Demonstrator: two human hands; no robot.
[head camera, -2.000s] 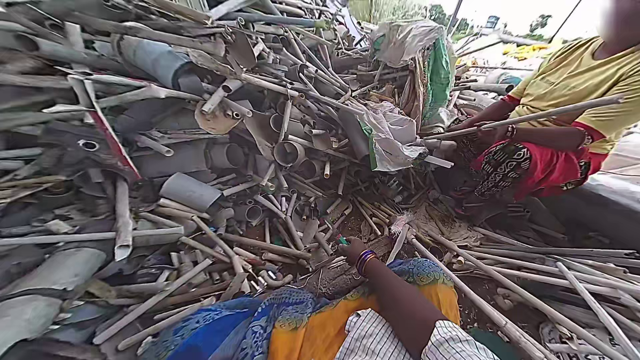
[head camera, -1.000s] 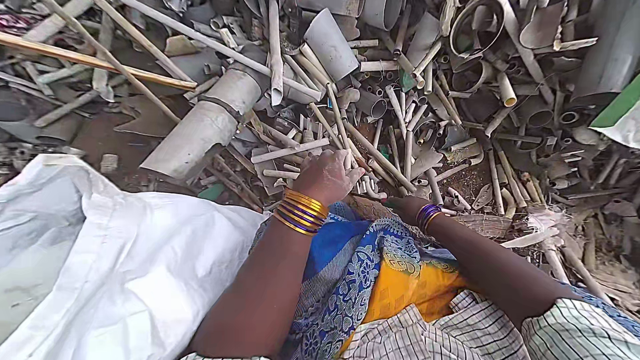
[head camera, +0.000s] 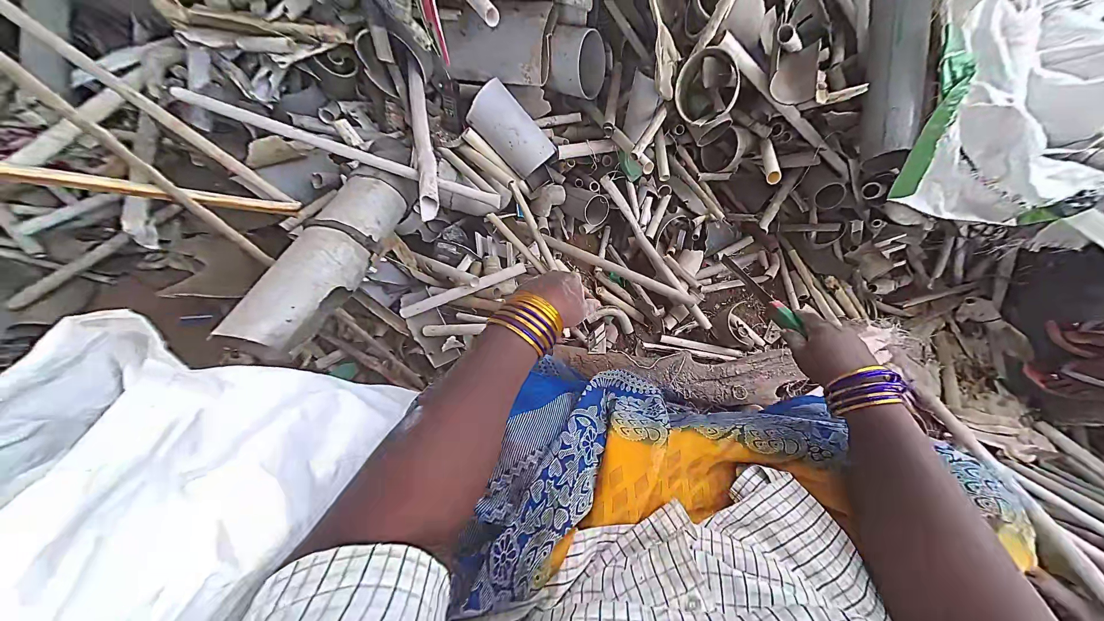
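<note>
My right hand (head camera: 830, 347) is closed around the green and red handle of a knife-like tool (head camera: 785, 317), whose dark narrow blade points up and left over the scrap. My left hand (head camera: 559, 297) reaches into short cut pieces of plastic pipe (head camera: 466, 291); its fingers are partly hidden, so whether it grips a piece cannot be told. A long thin pipe (head camera: 617, 272) lies just beyond the left hand. Between the hands, close to my lap, is a rough brown log (head camera: 690, 371). Both wrists carry bangles.
A wide grey pipe (head camera: 315, 259) lies at the left, beside long thin poles (head camera: 147, 191). A white sack (head camera: 198, 466) spreads at the lower left; another white and green sack (head camera: 1009, 112) is at the upper right. Piled pipe scrap (head camera: 707, 95) fills the far side.
My right hand has moved away from my left hand, to the right, and the tool in it now shows. The view swung down from the pile and the seated person seen two seconds ago.
</note>
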